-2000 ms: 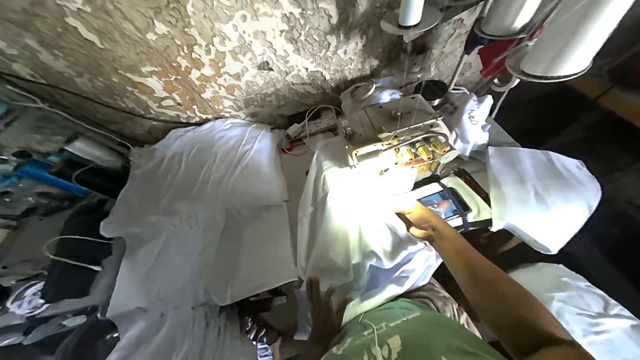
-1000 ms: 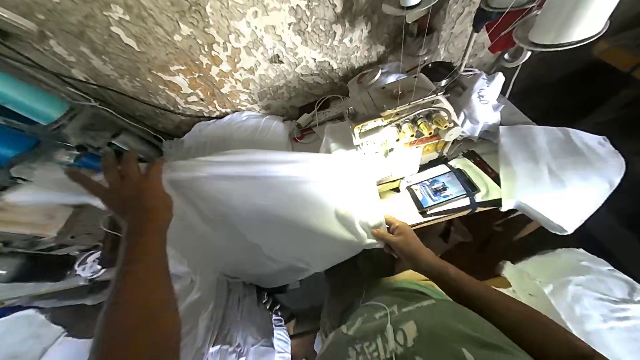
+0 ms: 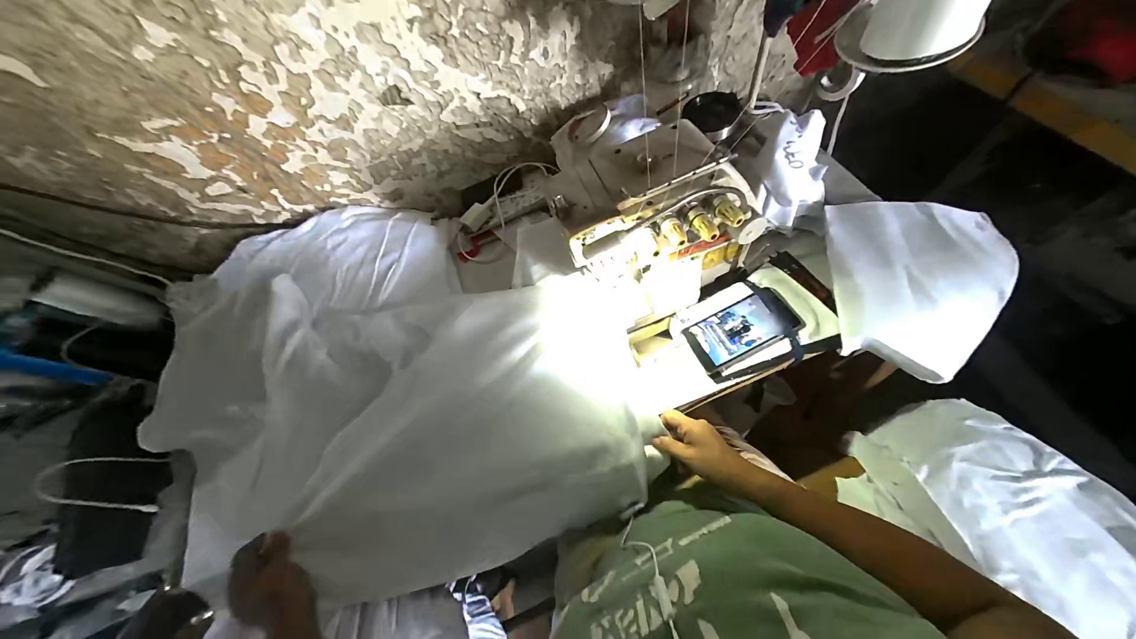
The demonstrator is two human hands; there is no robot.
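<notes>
A large white fabric piece (image 3: 444, 426) stretches between my hands across the sewing table and over my lap. My left hand (image 3: 271, 577), slightly blurred at the lower left, pinches its near edge. With thumb and fingers, my right hand (image 3: 697, 444) holds the fabric's right corner near the table's front edge. Behind the cloth stands an overlock sewing machine (image 3: 657, 213) with yellow tension dials; its bright lamp washes out the sewing area. A smartphone (image 3: 745, 328) with its screen lit lies right of the machine.
More white cloth (image 3: 355, 253) is heaped at the left by the peeling wall. A white panel (image 3: 919, 280) hangs off the table's right end, with a white pile (image 3: 1021, 506) below it. A thread cone (image 3: 923, 31) stands at the upper right.
My left hand has come down from the upper left toward the lower left, and the fabric now spreads lower. Two seconds ago my right hand was up by the phone; now it is at the table's front edge.
</notes>
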